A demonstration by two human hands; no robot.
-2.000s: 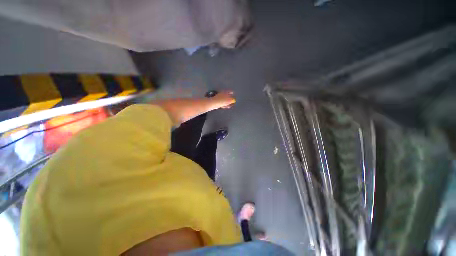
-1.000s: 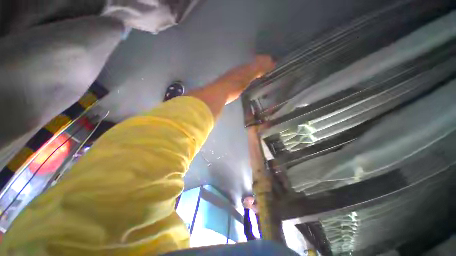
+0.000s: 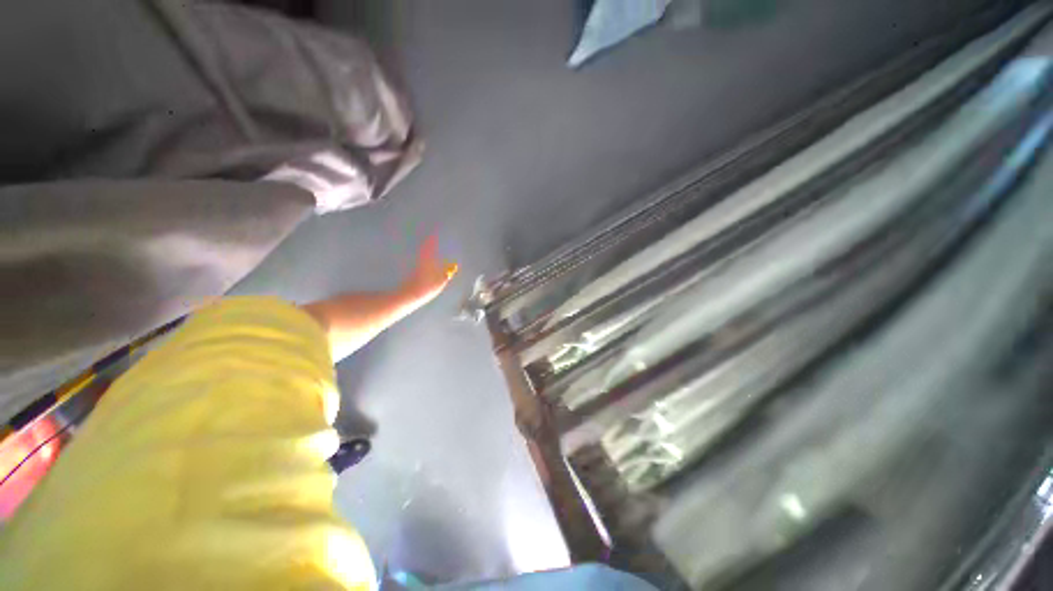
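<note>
My left hand (image 3: pixel 430 277) is near the middle of the view, at the end of my yellow-sleeved arm. It is small and blurred, with a finger raised apart from the others and a yellow-orange cover on one fingertip. I see nothing in it. It appears just left of the corner of a large metal rack (image 3: pixel 525 398), with a small gap between. The rack's tiers hold long pale grey pieces (image 3: pixel 739 242) and knotted pale pieces (image 3: pixel 647 444), blurred. My right hand is out of the picture.
Large grey-beige cloth or sacks (image 3: pixel 139 231) bulge at the upper left. A light-blue piece (image 3: pixel 618 25) shows at the top. A dark shoe (image 3: pixel 349 454) is on the grey floor below my arm. A yellow-black striped edge (image 3: pixel 75 383) and a red-orange shape (image 3: pixel 25 468) are at far left.
My left hand was at the rack's corner a second ago and now appears left of it. The rack fills more of the right side, and the grey cloth reaches lower at left.
</note>
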